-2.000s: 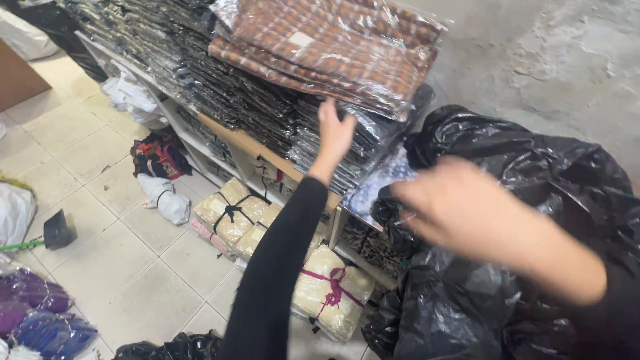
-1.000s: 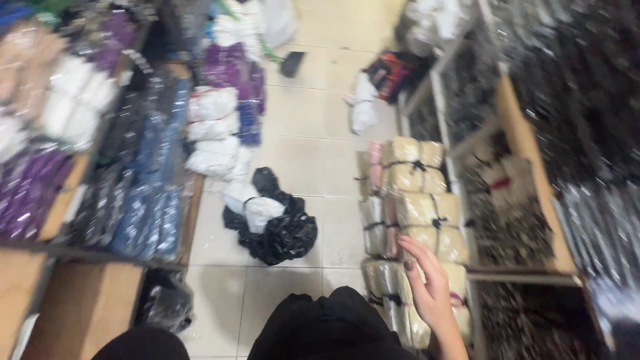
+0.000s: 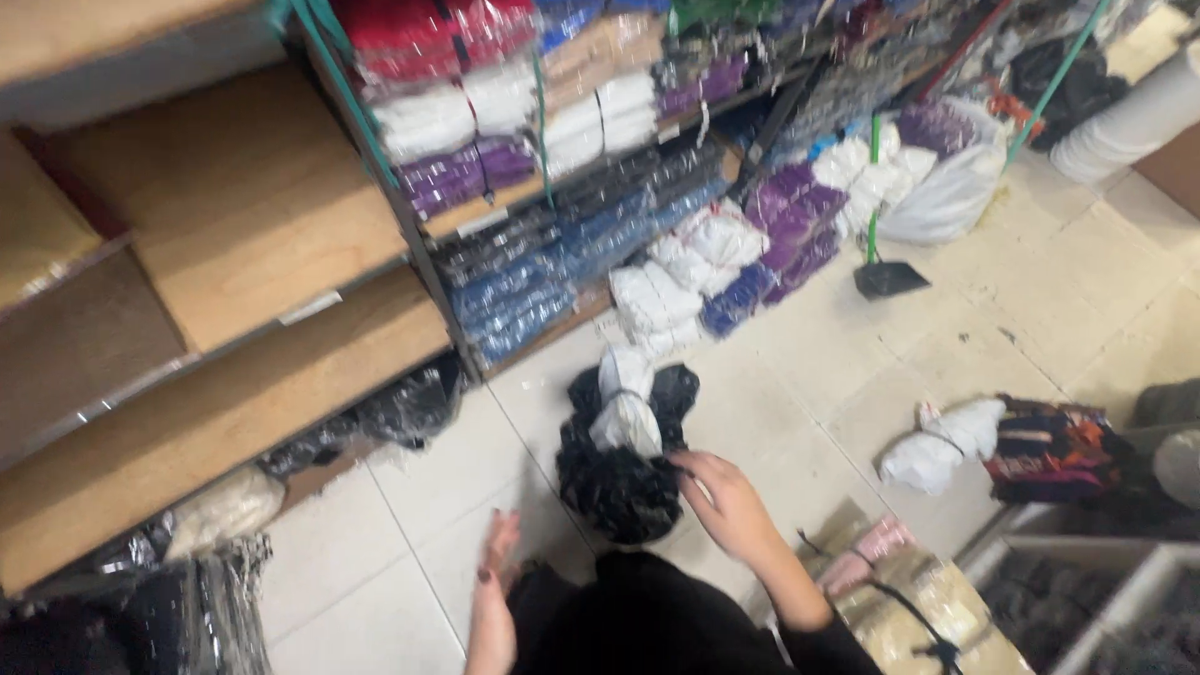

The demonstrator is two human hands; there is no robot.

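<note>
My right hand (image 3: 727,506) is just beside a black plastic bag (image 3: 623,492) on the tiled floor, its fingertips at or near the bag's right edge; contact is not certain. A tied white plastic bundle (image 3: 626,403) lies on top of the black bag. My left hand (image 3: 495,581) hangs lower and to the left over the floor, fingers spread and slightly blurred, with nothing in it.
Shelves with bagged folded garments (image 3: 459,122) rise behind, beside bare wooden shelves (image 3: 272,197). White packets (image 3: 656,300), purple packets (image 3: 797,220) and a black dustpan (image 3: 891,279) are on the floor. Tied cream packets (image 3: 909,609) sit at lower right, near a white bundle (image 3: 947,445).
The view has swung toward the shelves. My right hand has left the cream packets and is beside the black bag. My left hand has come into view.
</note>
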